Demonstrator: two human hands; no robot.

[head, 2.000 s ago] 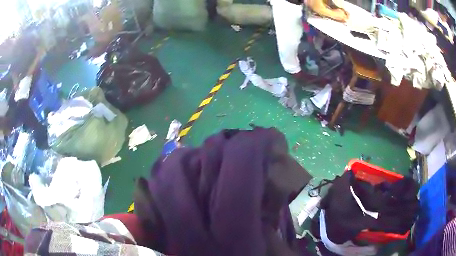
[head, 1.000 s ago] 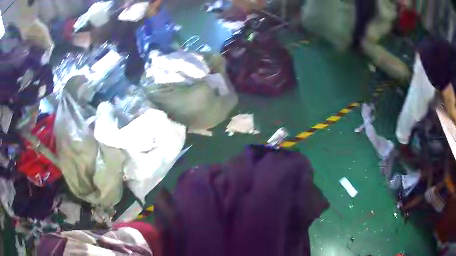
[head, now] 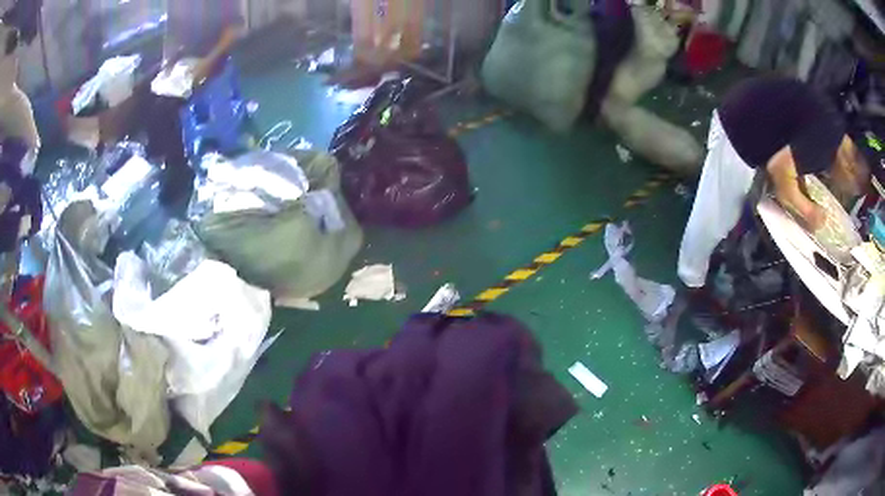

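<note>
A large soft purple-navy garment bundle (head: pixel 427 407) is held up in front of my body at the bottom centre of the head view. Its top is rounded and folds hang down out of the picture. A checked sleeve and a bit of red cloth show at the bottom left edge beside it. Neither of my hands shows; they are hidden by the bundle or cut off by the frame's lower edge.
Green floor (head: pixel 505 252) with scraps and yellow-black tape (head: pixel 543 262). Left: white sack (head: pixel 213 329), green sack (head: pixel 281 242), dark plastic bag (head: pixel 408 179). Right: a person in a dark top bends over a worktable (head: pixel 805 252); a stool and cloth lie below. A large pale green sack (head: pixel 539 63) stands behind.
The view has swung left, then partly back right. The red basket has nearly left the picture, and the person at the table has come into view. The bundle stays in front of me.
</note>
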